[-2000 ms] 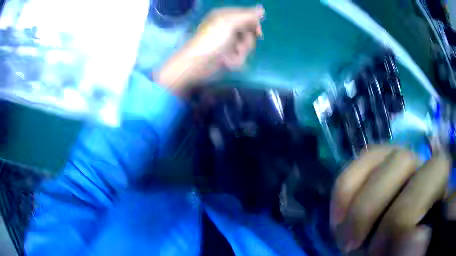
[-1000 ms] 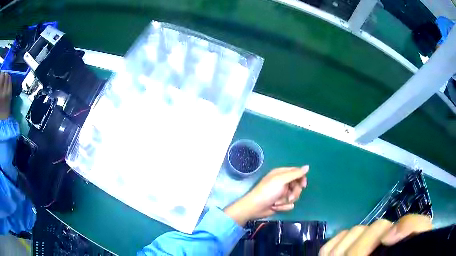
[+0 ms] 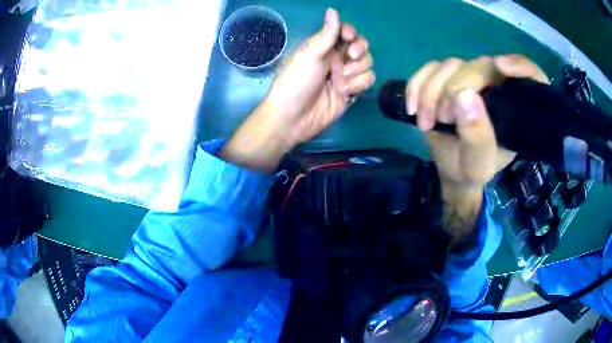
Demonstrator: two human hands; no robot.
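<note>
My right hand (image 3: pixel 456 107) is wrapped around the thick black electric screwdriver (image 3: pixel 537 117), its nose pointing left toward my left hand. My left hand (image 3: pixel 329 74) is half curled, palm up, just left of the screwdriver's nose; small dark specks, perhaps screws, show at its fingers. The black housing (image 3: pixel 362 194) lies on the bench in front of me, below both hands, with a red wire on its top left. A front lens (image 3: pixel 402 319) in a black ring faces up at its near end. The screw cup (image 3: pixel 253 38) of dark specks stands above my left wrist.
Stacked clear blister trays (image 3: pixel 111 100), glaring white, lie at the left on the green bench (image 3: pixel 402 30). Another tray with black lens parts (image 3: pixel 542 224) lies at the right. A black cord (image 3: pixel 517 313) runs at the lower right. Blue sleeves of other people show at both edges.
The view has tilted down, showing more of the housing and lens. The screwdriver and my right hand have come into fuller view, close beside my left hand.
</note>
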